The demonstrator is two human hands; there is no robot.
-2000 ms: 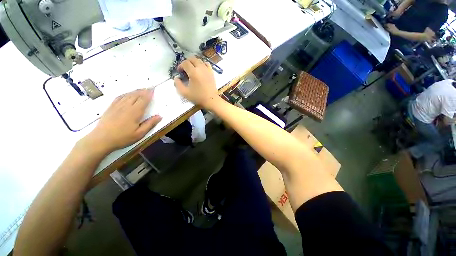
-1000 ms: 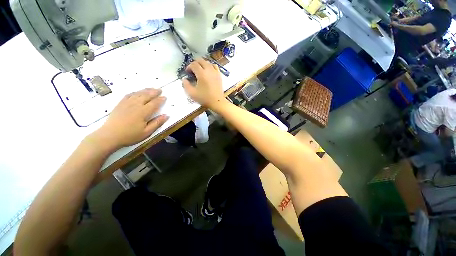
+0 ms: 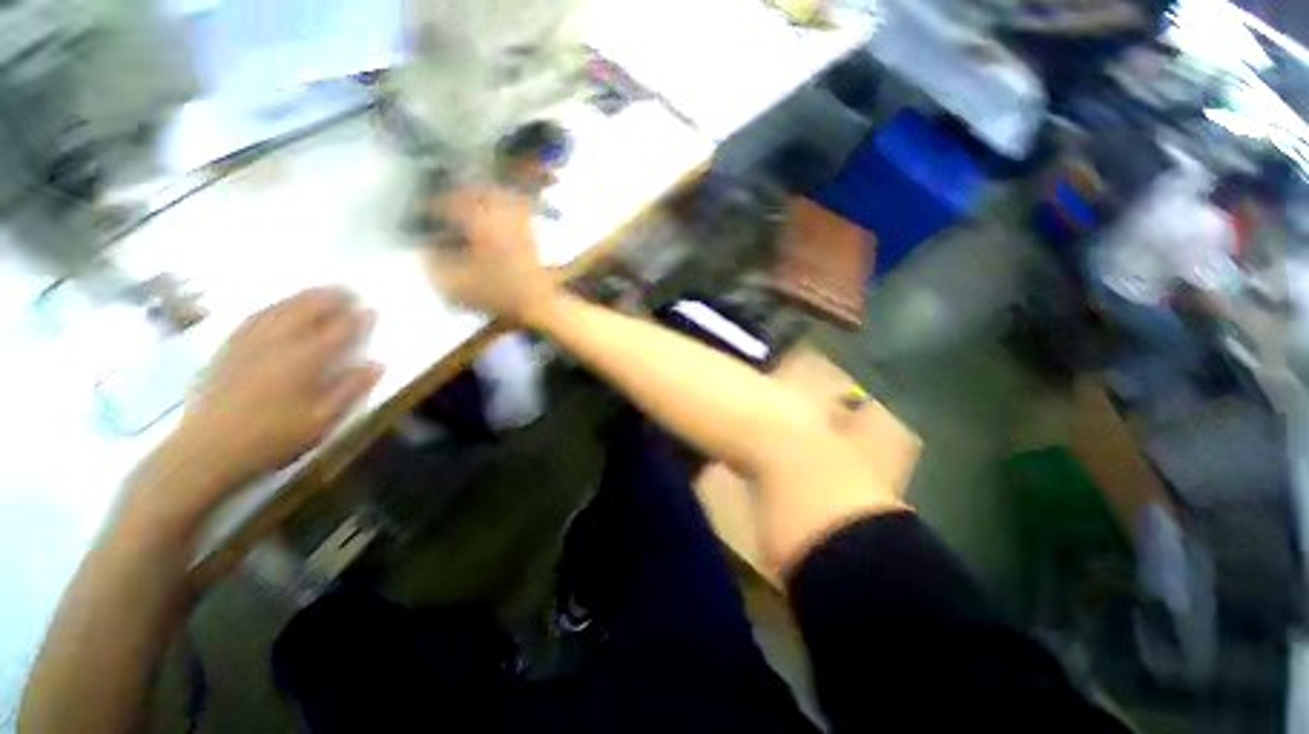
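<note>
The whole view is blurred. My left hand [image 3: 280, 376] lies on the white sewing machine table [image 3: 327, 187] with fingers apart and seems to hold nothing. My right hand [image 3: 488, 255] is further right, near the table's front edge. Its fingers are at a small dark cluster [image 3: 428, 212], perhaps scissors or snips; whether they grip it cannot be told. The cream sewing machine [image 3: 481, 86] stands behind my hands. A dark item [image 3: 534, 144] lies right of the cluster. The bed plate by the needle is too blurred to make out.
The table's brown wooden edge [image 3: 416, 390] runs in front of me. Right of it are a brown stool [image 3: 827, 258], a blue bin [image 3: 919, 179] and a carton [image 3: 879, 430] beside my arm. A person in a light top [image 3: 1170, 237] is at the right.
The camera has swung, so the scene sits further left and is smeared. Both hands keep about the same places on the table.
</note>
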